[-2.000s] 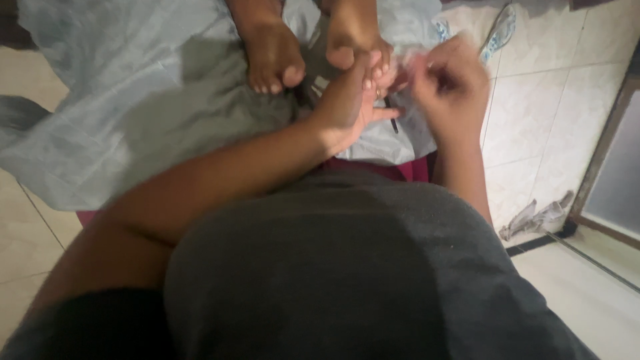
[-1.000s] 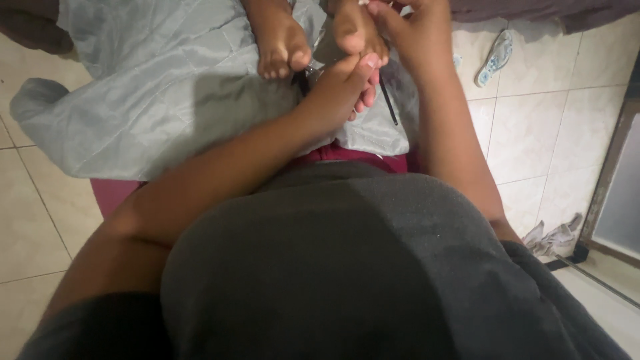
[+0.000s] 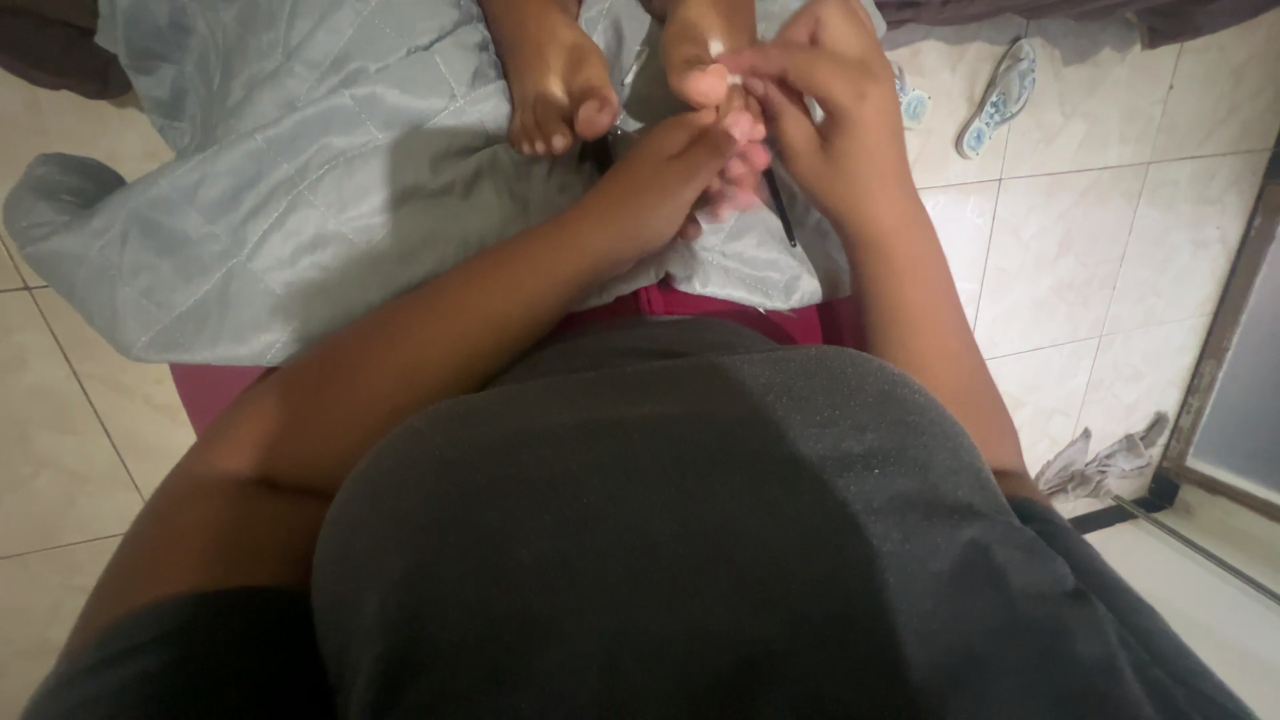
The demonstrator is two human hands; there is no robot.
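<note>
Another person's two bare feet rest on a grey quilted cloth at the top of the view. My left hand is at the toes of the foot on the right, its fingers blurred and partly hidden; whether it grips a toe cannot be told. Above it, my right hand has thumb and fingertips close together beside the big toe, with something small and whitish at the tips, too small to name. The other foot lies untouched to the left. A thin black stick-like tool lies on the cloth below my right hand.
One patterned flip-flop lies on the tiled floor at right, and part of another shows by my right wrist. A crumpled cloth lies near a framed panel. Dark fabric hangs along the top edge.
Two seconds ago my right hand was blurred and right of the foot; it has since moved onto the toes. The thin black tool shows more fully than in the oldest frame.
</note>
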